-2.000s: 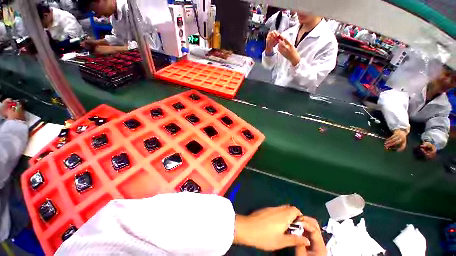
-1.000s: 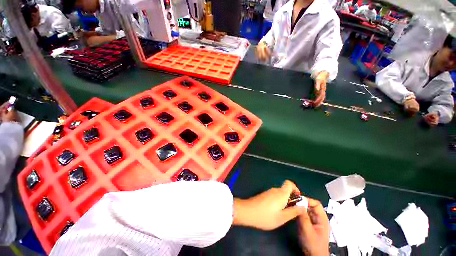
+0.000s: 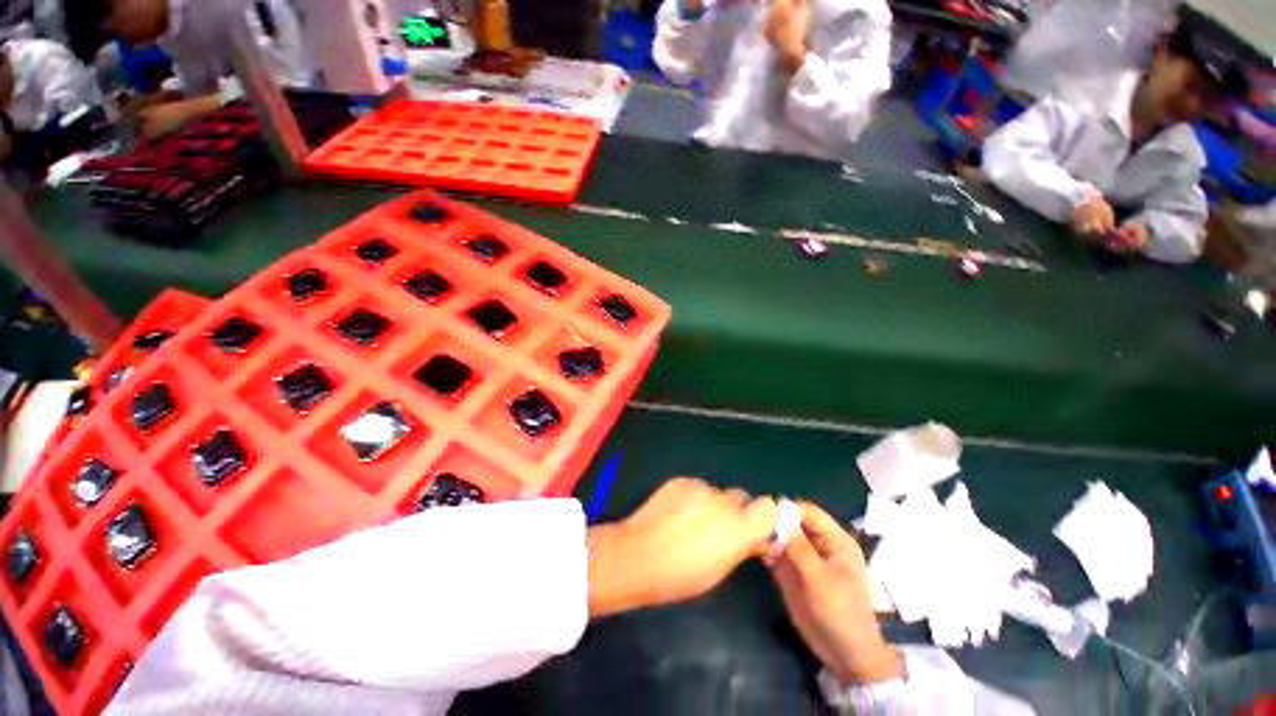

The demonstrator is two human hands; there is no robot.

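Observation:
My left hand [image 3: 682, 544] reaches in over the bench, fingers closed and touching my right hand. The black unit seen in its fingers a second ago is now hidden by them. My right hand [image 3: 828, 589] pinches a small folded white wipe [image 3: 787, 522] against my left fingertips. A thick red-orange foam tray [image 3: 266, 520] lies at the left. Most of its visible pockets hold glossy black units [image 3: 305, 386]; one pocket near my left sleeve has no unit. My left sleeve covers the tray's lower right part.
A pile of white wipes [image 3: 952, 567], a translucent white bottle [image 3: 910, 459] and a separate wipe stack [image 3: 1106, 541] lie right. A blue box [image 3: 1241, 525] is at the far right. A blue stick [image 3: 605, 487] lies beside the tray. Workers and an empty foam tray [image 3: 462, 147] are across the green belt.
The view has shifted, so the tray and bench things sit further left and higher. The dark unit between my hands has gone out of sight. The worker opposite has drawn a hand back from the belt.

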